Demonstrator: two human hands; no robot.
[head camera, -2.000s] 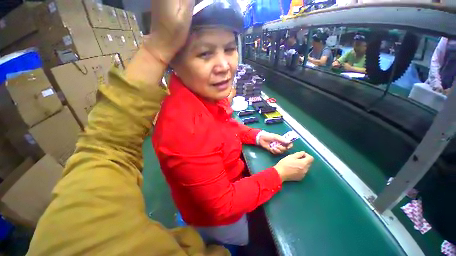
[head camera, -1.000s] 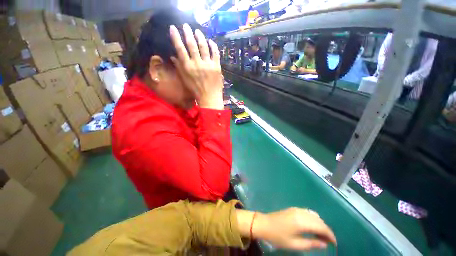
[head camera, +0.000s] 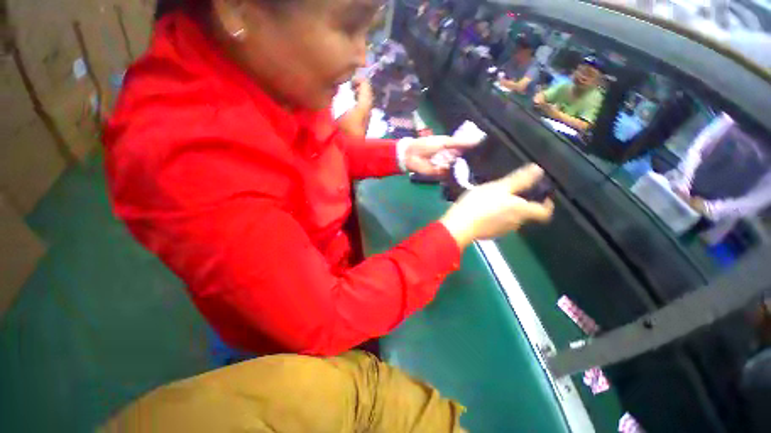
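Note:
An ochre sleeve (head camera: 313, 396), apparently on my left arm, crosses the bottom of the head view over the near end of the glossy green bench (head camera: 448, 338). Its hand is out of the picture. My right hand is not in view. Pink-and-white printed pieces (head camera: 578, 314) lie on the green belt beyond the pale rail (head camera: 513, 296). Beside me, a red-sleeved worker holds a small white piece (head camera: 467, 134) in one hand. A blurred dark item (head camera: 486, 165) shows between that worker's hands; whether it is held is unclear.
The red-sleeved worker (head camera: 245, 194) fills the left and centre. A metal post (head camera: 655, 334) slants up from the rail at right. Dark items (head camera: 397, 84) are piled farther along the bench. Cartons (head camera: 51, 76) stand at far left. Other people work across the line.
The view has tilted down. My hand has dropped from the bench out of the picture. The neighbour's hand has left their face, and both their hands are now out over the bench and rail.

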